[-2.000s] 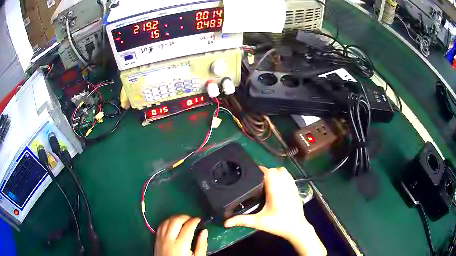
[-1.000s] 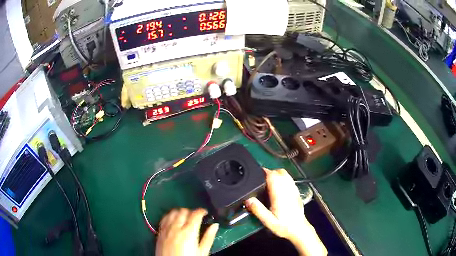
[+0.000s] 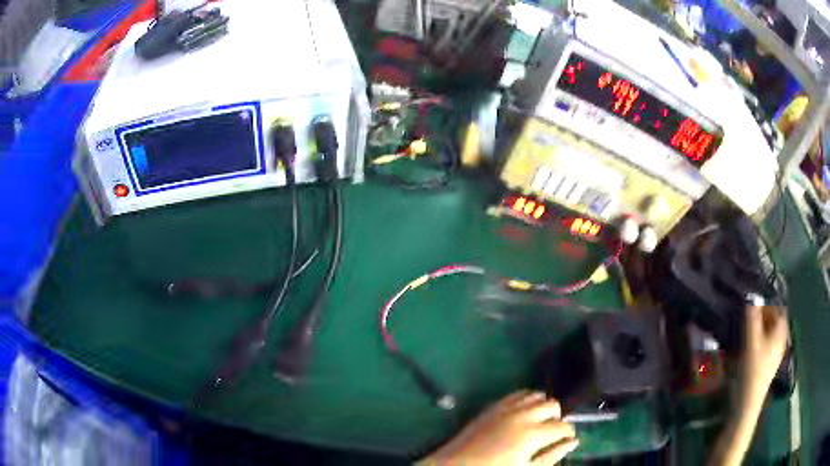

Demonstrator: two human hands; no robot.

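The black power cube (image 3: pixel 630 349) stands on the green mat at the lower right, a round outlet on its face. My left hand (image 3: pixel 514 432) is at the bottom edge, left of and below the cube, with nothing visible in it; contact with the cube is unclear. My right hand (image 3: pixel 763 341) is at the right, beside the brown extension socket (image 3: pixel 703 371) and black cords; blur hides whether it grips anything. The USB test lead (image 3: pixel 386 314) curves over the mat, its dark plug lying free left of the cube.
The white tester (image 3: pixel 200 150) stands at the upper left, its thick black leads (image 3: pixel 332 246) hanging onto the mat. The cream load (image 3: pixel 582 182) carries the power meter (image 3: pixel 637 100); the small dual display (image 3: pixel 551 218) is in front. A blue bin (image 3: pixel 55 382) with clear bags is lower left.
The view has swung left. The test lead's plug is out of the cube and on the mat. My right hand has left the cube and moved right, towards the brown socket and cords.
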